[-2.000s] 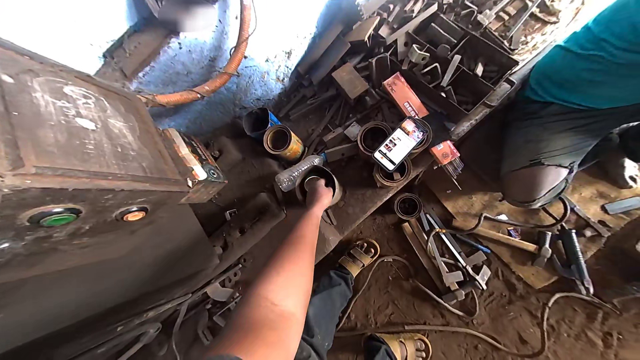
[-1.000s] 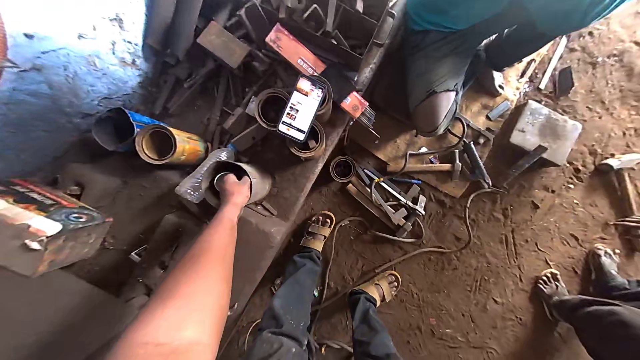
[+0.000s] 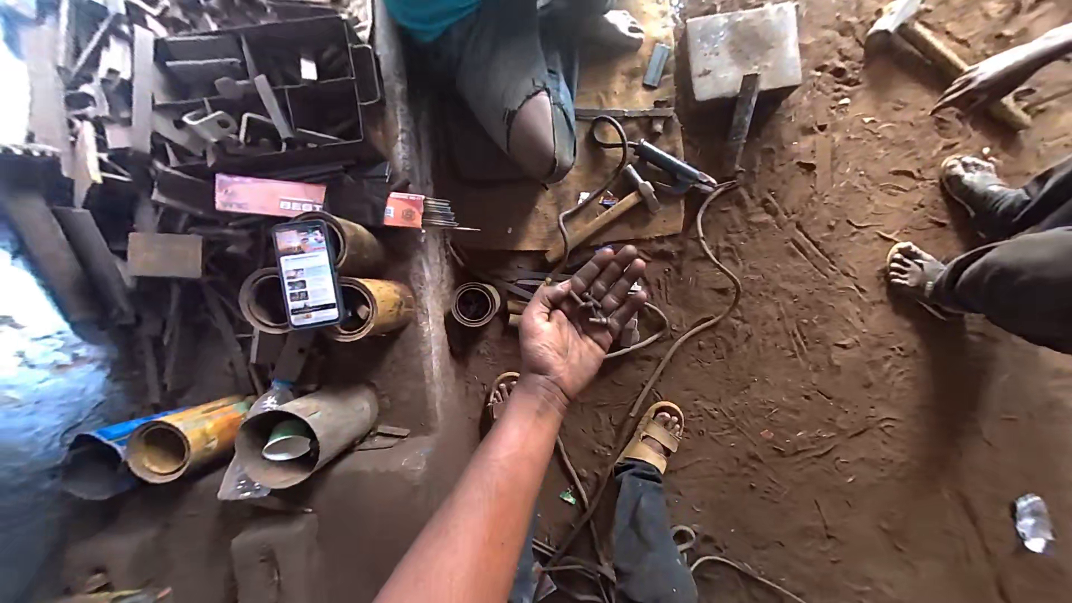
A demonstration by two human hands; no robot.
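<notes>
My left hand [image 3: 578, 322] is held palm up over the dirt floor, fingers slightly curled, with several small dark metal pieces [image 3: 589, 306] resting on the palm and fingers; they look like short bolts or pins. My right hand is not in view. Left of my forearm a wide grey metal pipe [image 3: 347, 414] lies with a green and white object inside its mouth. Against it are a clear plastic bottle [image 3: 243, 477] and a yellow pipe section [image 3: 213, 423], with a blue one [image 3: 96, 461] beyond. A small round tube [image 3: 476, 303] stands left of my hand.
A phone [image 3: 307, 272] lies across upright metal cans. Behind are a divided metal tray [image 3: 356, 75] and scrap steel. A person kneels by a hammer [image 3: 599, 222] and an electrode holder [image 3: 674, 163]. A cable [image 3: 703, 322] crosses the floor. Another person's hand [image 3: 997, 79] is near a hammer at right.
My left hand has come out of the wide grey pipe and moved right, turning palm up with small metal pieces on it. The view has swung right.
</notes>
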